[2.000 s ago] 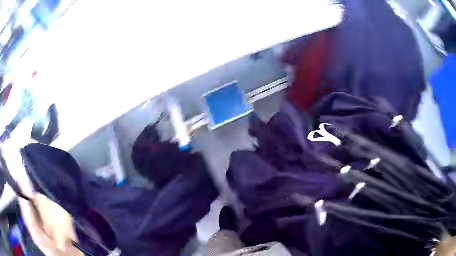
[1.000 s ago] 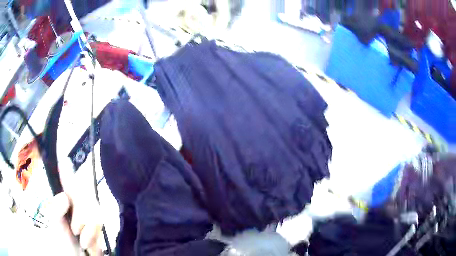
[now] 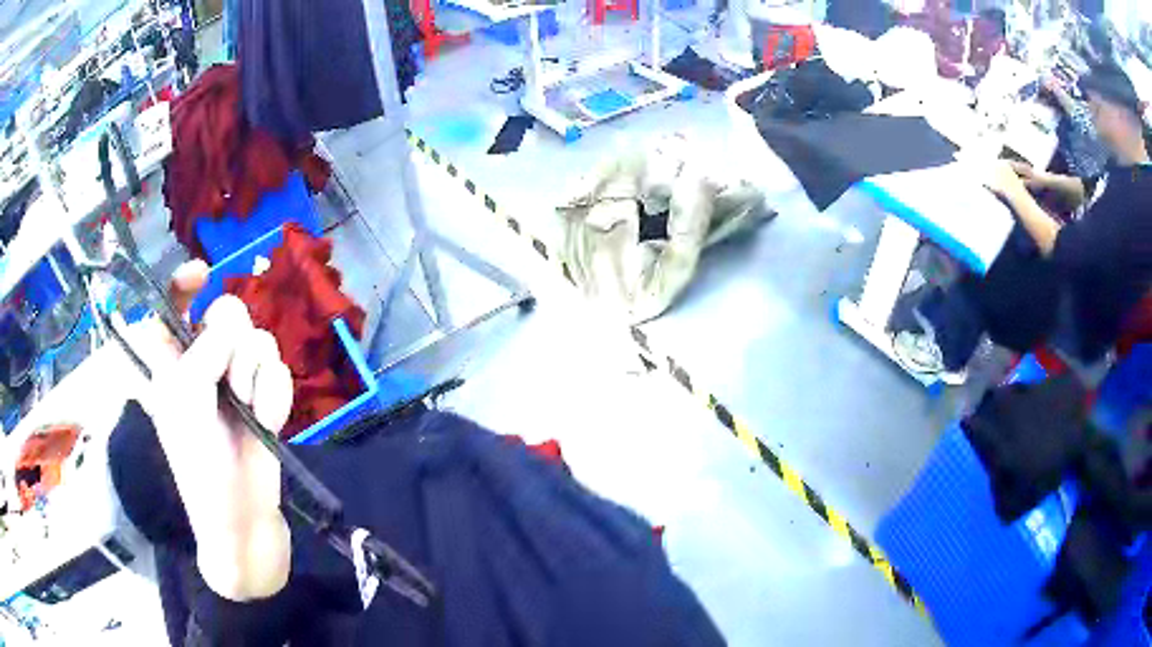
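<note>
My left hand point(image 3: 228, 417) is at the left, its fingers closed around a black hanger point(image 3: 303, 480). The hanger's bar slants down to the right across a navy garment point(image 3: 505, 544), and its upper part rises at the upper left. A small white strip point(image 3: 364, 569) shows at the lower part of the hanger. The navy garment spreads below and right of the hand, its lower part cut off by the frame edge. My right hand is not in view.
Dark red cloth lies in a blue crate point(image 3: 360, 360) beyond my hand. A grey metal rack point(image 3: 417, 240) with navy cloth stands behind it. A grey-green heap point(image 3: 670, 228) lies on the floor beside yellow-black tape point(image 3: 758, 449). At right, a person point(image 3: 1099, 253) sits at a white table point(image 3: 941, 209).
The view has swung up and across the workshop. My left hand now shows larger and higher, with the hanger slanting over the navy garment. The garment sits lower in view.
</note>
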